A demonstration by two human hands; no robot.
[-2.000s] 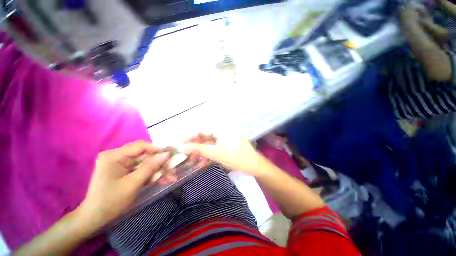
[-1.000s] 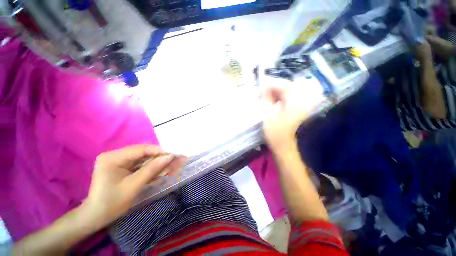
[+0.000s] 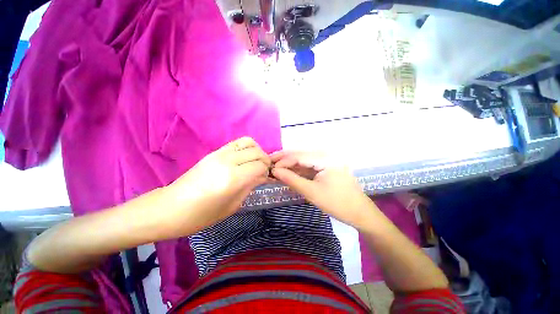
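A magenta garment piece lies in soft folds left of the needle and hangs over the table's front edge. My left hand and my right hand meet at the garment's lower right corner, over the front edge. Their fingertips pinch a tiny dark piece, apparently a label, mostly hidden by the fingers. The presser foot area is above the hands, under a glaring lamp.
A blue knob is right of the needle. A beige printed strip lies on the table. A black-and-white label bundle and small grey-white box are at right. A ruler strip runs along the front edge. Navy cloth is below right.
The view has shifted, showing more of the garment and needle area. My right hand has come back from beside the label bundle to my left hand. A tiny dark piece now shows between the fingertips.
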